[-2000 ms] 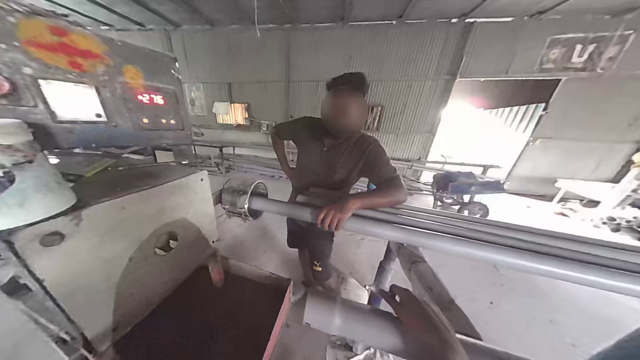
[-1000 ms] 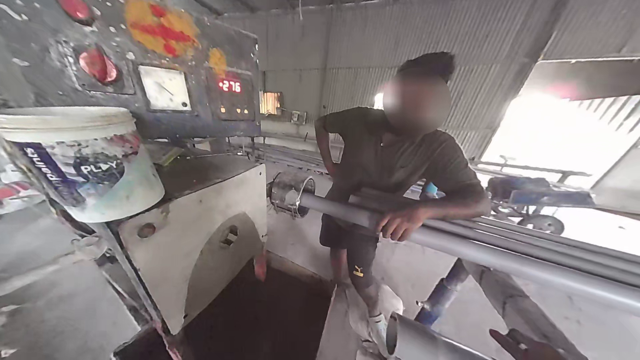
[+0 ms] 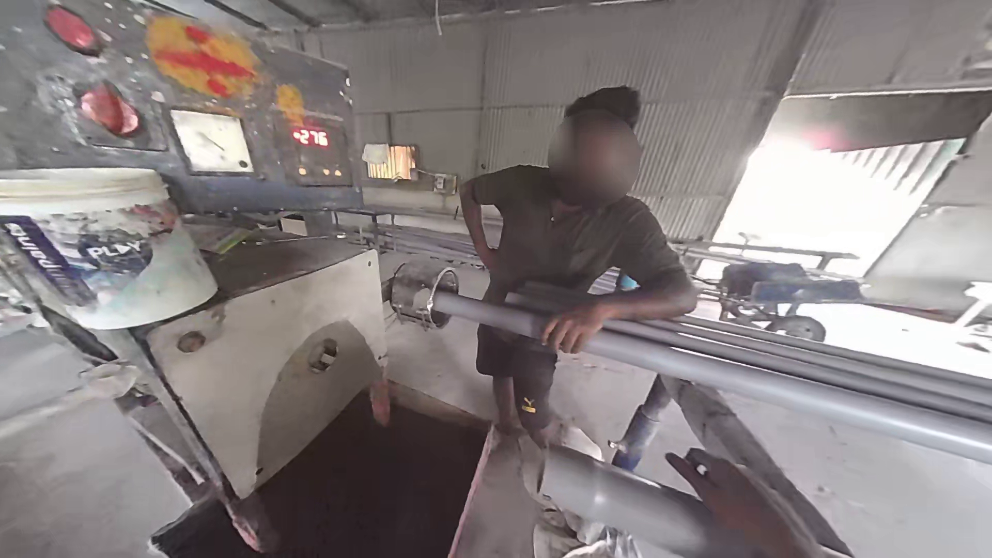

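My right hand [image 3: 725, 492] is at the lower right, its fingers apart and pointing up and left. It is beside or over a wide grey plastic pipe [image 3: 612, 496]; whether it touches the pipe is unclear. My left hand is out of view. Above them, a long, thinner grey pipe [image 3: 721, 376] slants from a round clamp-like metal fitting [image 3: 425, 294] to the right edge. Behind it lie several similar grey pipes [image 3: 806, 360]. A co-worker [image 3: 570, 232] leans over them, one hand [image 3: 577, 325] resting on the long pipe and the other arm bent at the hip.
At left stand a control panel [image 3: 271, 178] with a lit red display and knobs, a plastic paint bucket [image 3: 116, 248] and a pale machine housing [image 3: 232, 372]. A dark open pit or tray [image 3: 372, 473] lies below. A slanted post [image 3: 744, 449] supports the right side; a wheeled cart [image 3: 775, 298] stands behind.
The view swung left and then tilted. My right hand, lying low at the right edge a second ago, shows more fully now. The co-worker's hand stays on the pipe.
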